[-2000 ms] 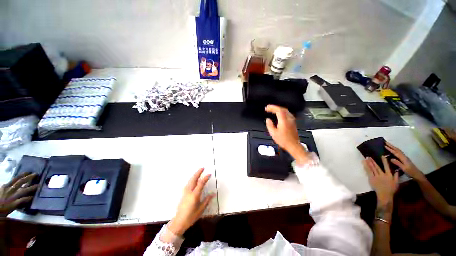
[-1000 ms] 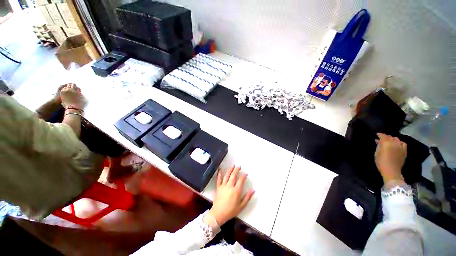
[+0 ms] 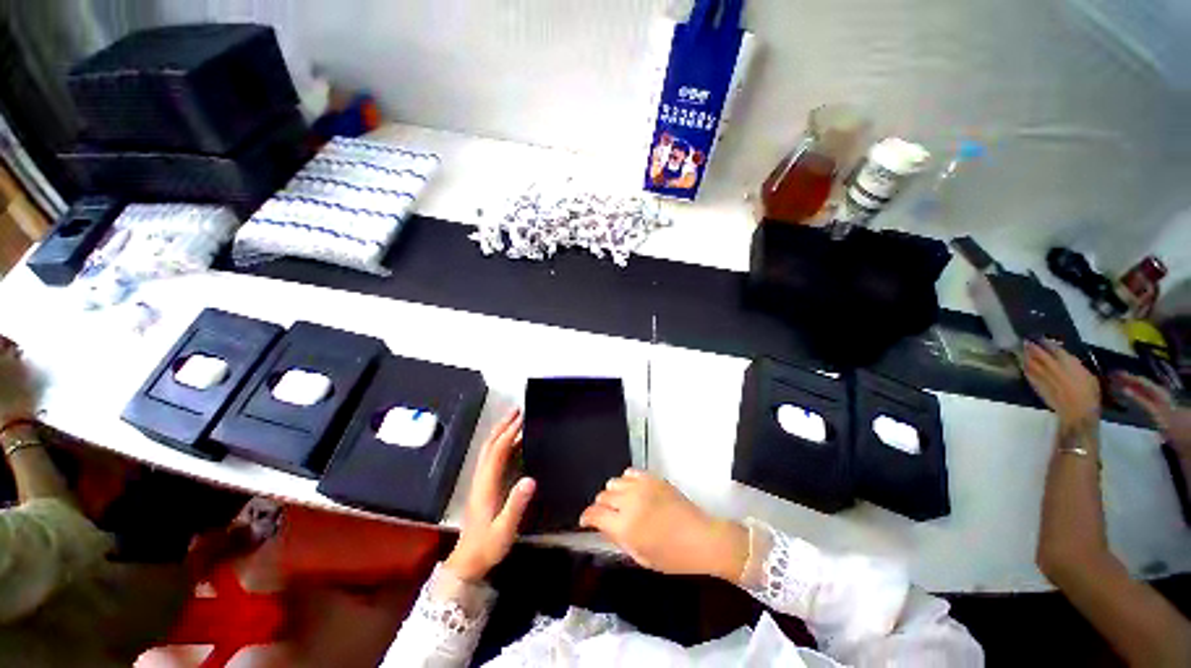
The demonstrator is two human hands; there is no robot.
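Note:
An empty-looking black box base (image 3: 575, 437) lies on the white table in front of me, its plain dark inside facing up. My left hand (image 3: 490, 502) is at its left edge, fingers extended and thumb apart, with no clear grip. My right hand (image 3: 653, 522) has curled fingers on its lower right corner. Three filled boxes (image 3: 402, 470), each showing a white oval device (image 3: 406, 427), lie to the left. Two more filled boxes (image 3: 797, 476) lie to the right.
A pile of silvery-white cables (image 3: 568, 225) lies by the black strip (image 3: 692, 296). Black box parts (image 3: 849, 281) stand behind the right boxes. Striped bagged items (image 3: 342, 202) and black stacks (image 3: 190, 91) are back left. A neighbour's hands (image 3: 1061, 381) are at right, another person's arm at far left.
My right hand has come from the black box parts to the middle, where a black box base now lies. My left hand has moved beside it. The camera view has swung back right.

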